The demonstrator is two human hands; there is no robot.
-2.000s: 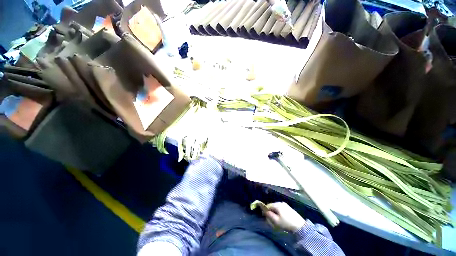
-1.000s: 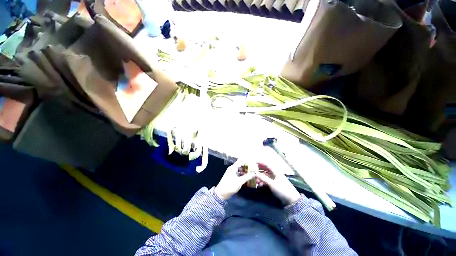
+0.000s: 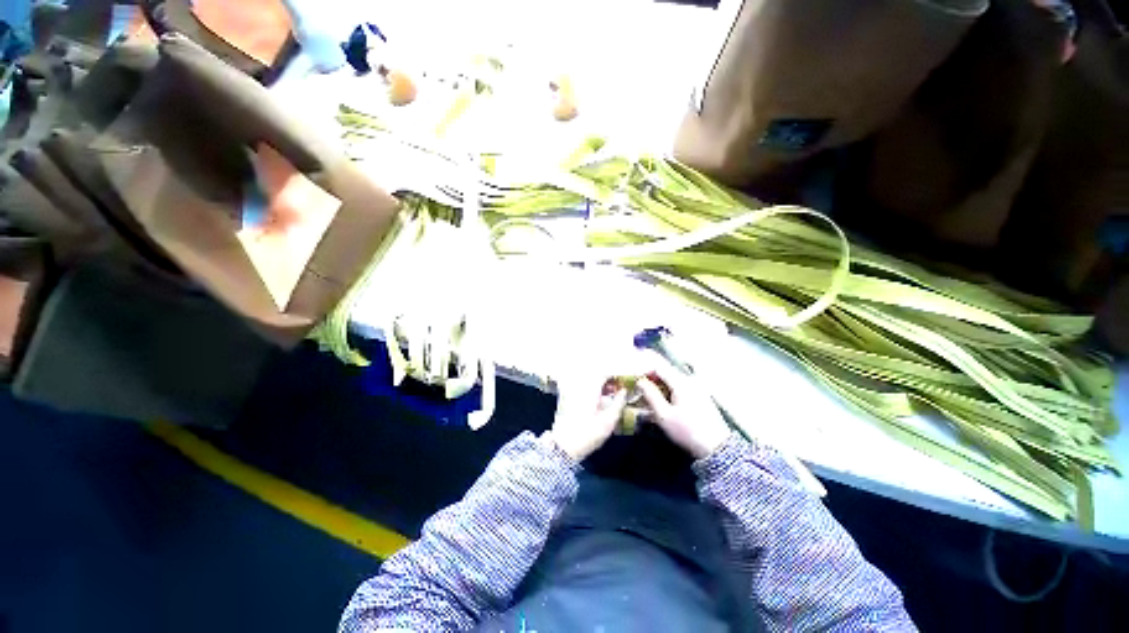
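Observation:
My left hand [image 3: 587, 416] and my right hand [image 3: 683, 413] meet at the near edge of the white table. Between their fingertips they pinch a small yellow-green strip end [image 3: 629, 418]; its exact shape is hard to make out. A tool with a dark head [image 3: 651, 336] lies on the table just beyond my right hand, its shaft partly hidden by that hand. A large heap of yellow-green strips [image 3: 891, 334] spreads over the right of the table. Shorter strip ends [image 3: 431, 352] hang over the table edge at left.
Brown bags with a white and orange card [image 3: 287, 229] stand at left. A large brown bag [image 3: 830, 93] with a blue label stands at back right. Small orange pieces [image 3: 565, 99] lie behind the strips. Something blue [image 3: 427, 393] is below the hanging ends. A yellow line [image 3: 279, 491] crosses the dark floor.
My left hand has come from the hanging strip ends to meet my right hand, which has risen from my lap to the table edge. The view has shifted, and the folded brown row has left it.

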